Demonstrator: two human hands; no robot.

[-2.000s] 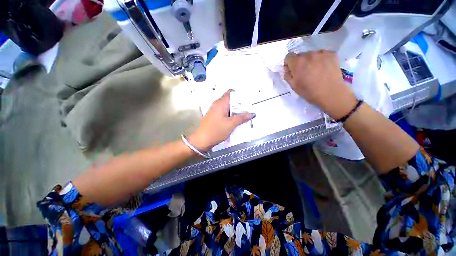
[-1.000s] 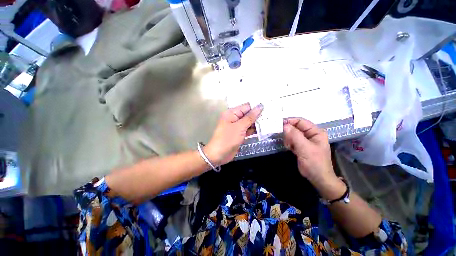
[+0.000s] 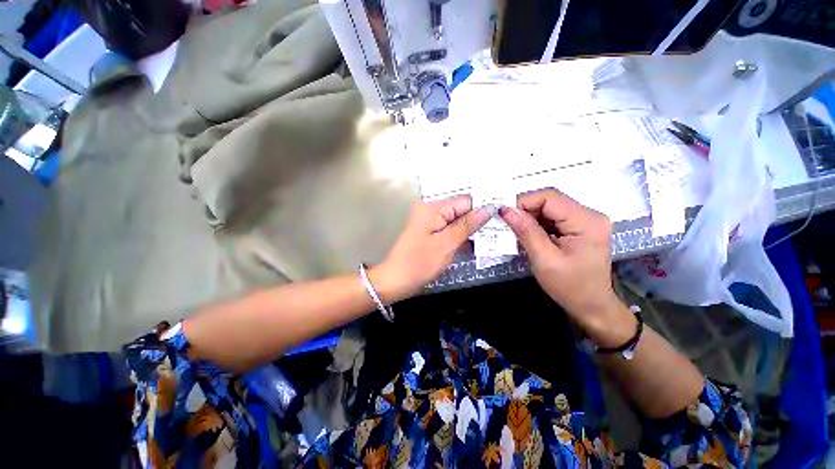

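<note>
My left hand (image 3: 438, 240) and my right hand (image 3: 560, 245) meet fingertip to fingertip at the table's front edge. Both pinch a small white label (image 3: 495, 240), which hangs below the fingertips over the ruler scale. Its top part is hidden by the fingers and washed out by the lamp. The large olive-khaki garment piece (image 3: 293, 174) lies over the table to the left, untouched by the hands. The presser foot area of the sewing machine (image 3: 398, 105) is above and left of my hands, under glare.
A white carrier bag (image 3: 732, 238) hangs at the right. Red and dark snips (image 3: 689, 139) and a white strip (image 3: 666, 188) lie on the table's right side. A dark phone-like rectangle (image 3: 604, 32) is strapped to the machine. The ruler scale (image 3: 632, 241) runs along the front edge.
My right hand has come from the table's right side to the front edge beside my left hand. The fingertips of both hands have closed together on the white label.
</note>
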